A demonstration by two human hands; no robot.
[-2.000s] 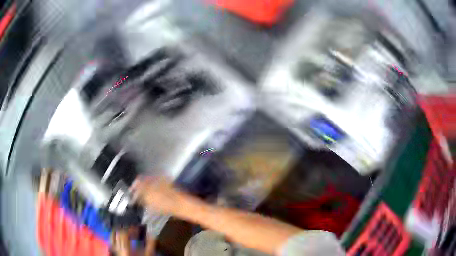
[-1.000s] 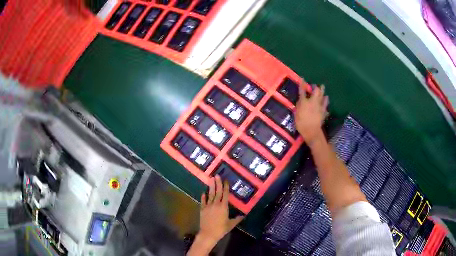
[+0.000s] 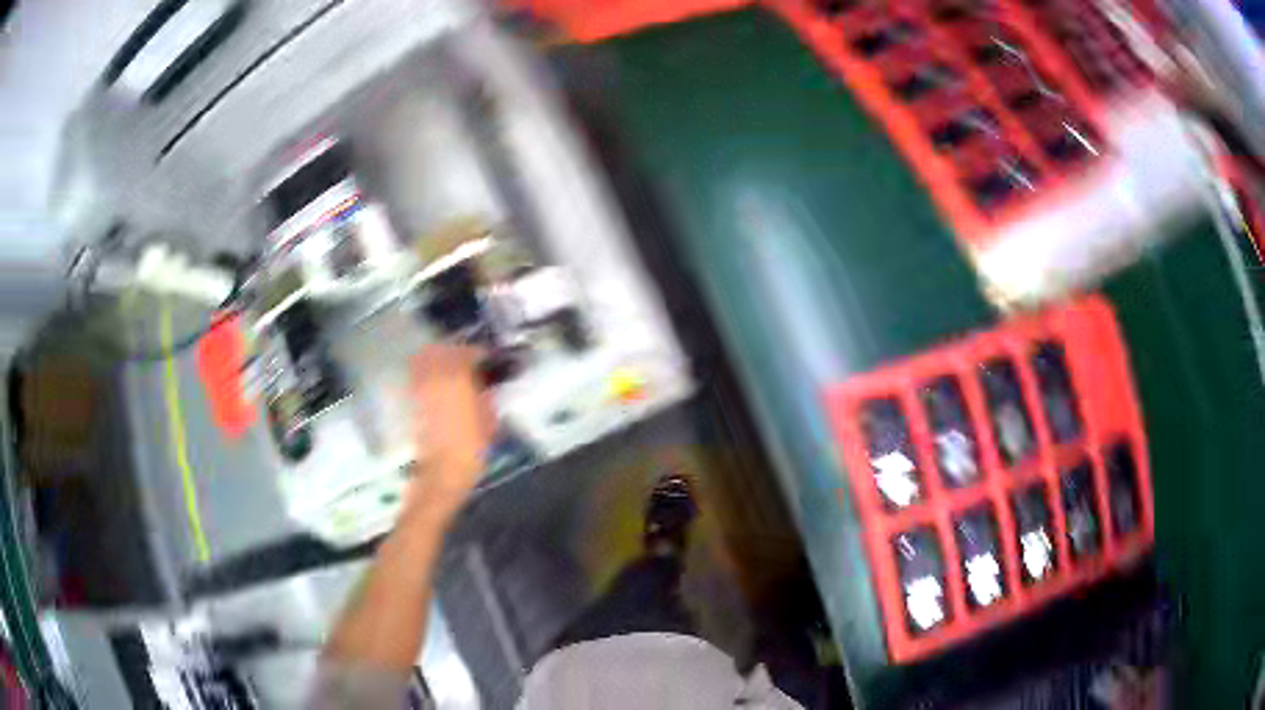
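My left hand (image 3: 451,402) is blurred and reaches over the front of the white bench machine (image 3: 649,340), close to the dark fixture (image 3: 465,308) on its top. The fingers blend into the dark parts, so whether they hold anything is hidden. My right hand is not in view. A red tray (image 3: 1110,333) lies on the green bench at the right, with dark phone-like units (image 3: 1010,409) in two rows of pockets. Several units show bright patches.
Another filled red tray (image 3: 957,208) lies on a white board (image 3: 1096,208) at the upper right of the green bench (image 3: 749,236). A yellow-ringed emergency stop (image 3: 627,388) is on the machine's front corner. A shoe (image 3: 672,511) shows on the floor below.
The view has turned left towards the machine, and the red tray now shows at the right. Both hands have left the tray; my left hand is at the machine and my right is out of view.
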